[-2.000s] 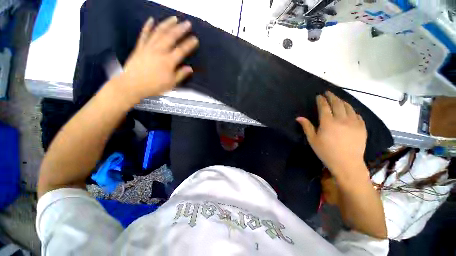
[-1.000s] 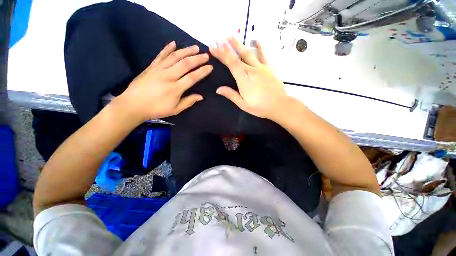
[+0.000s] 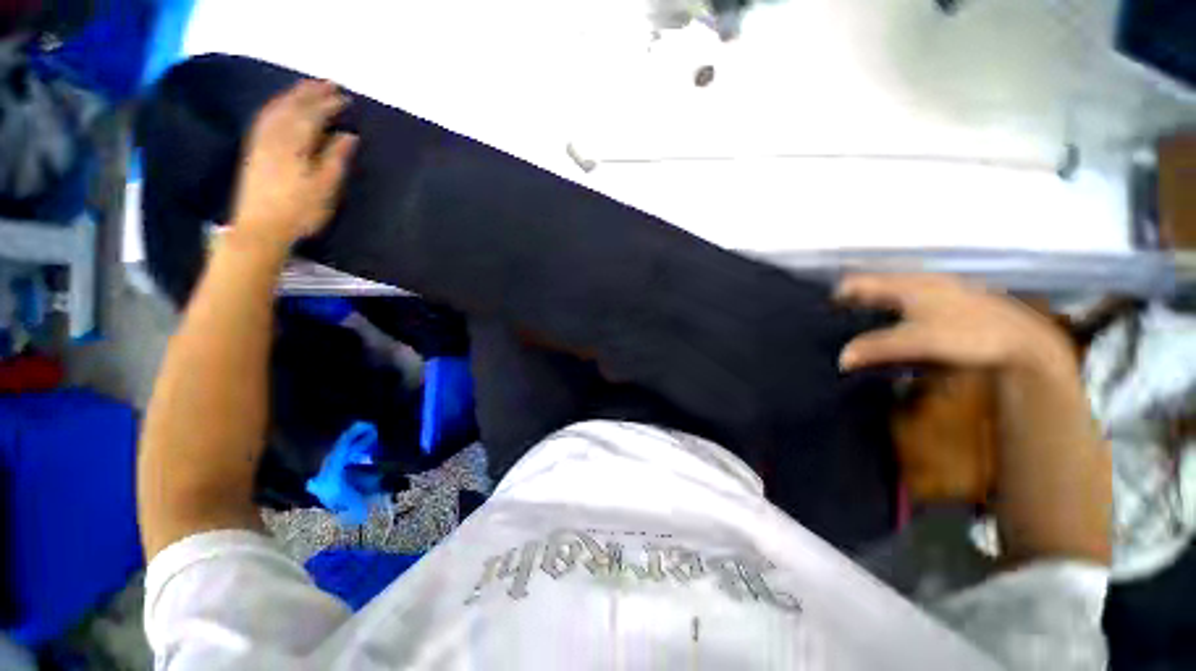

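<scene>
A long black fabric panel (image 3: 525, 223) lies slantwise from the upper left of the white machine table down to the right, over the table's front edge and the wearer's lap. My left hand (image 3: 291, 164) rests on its upper left part, fingers bent. My right hand (image 3: 925, 321) is at its right end by the table edge, thumb and fingers apart with the fingertips touching the cloth. Whether either hand pinches the cloth is hard to tell, as the picture is blurred.
The white machine table (image 3: 839, 197) has a thin dark line and a small grey hooked piece (image 3: 1069, 160). Machine parts at the top are blurred and cut off. A blue bin (image 3: 72, 505) stands at the left, a light blue crumpled bag (image 3: 348, 472) below the table, white scraps (image 3: 1148, 433) at the right.
My hands, close together on the cloth one second ago, are now far apart, left hand further left and right hand at the far right. The panel lies stretched out between them.
</scene>
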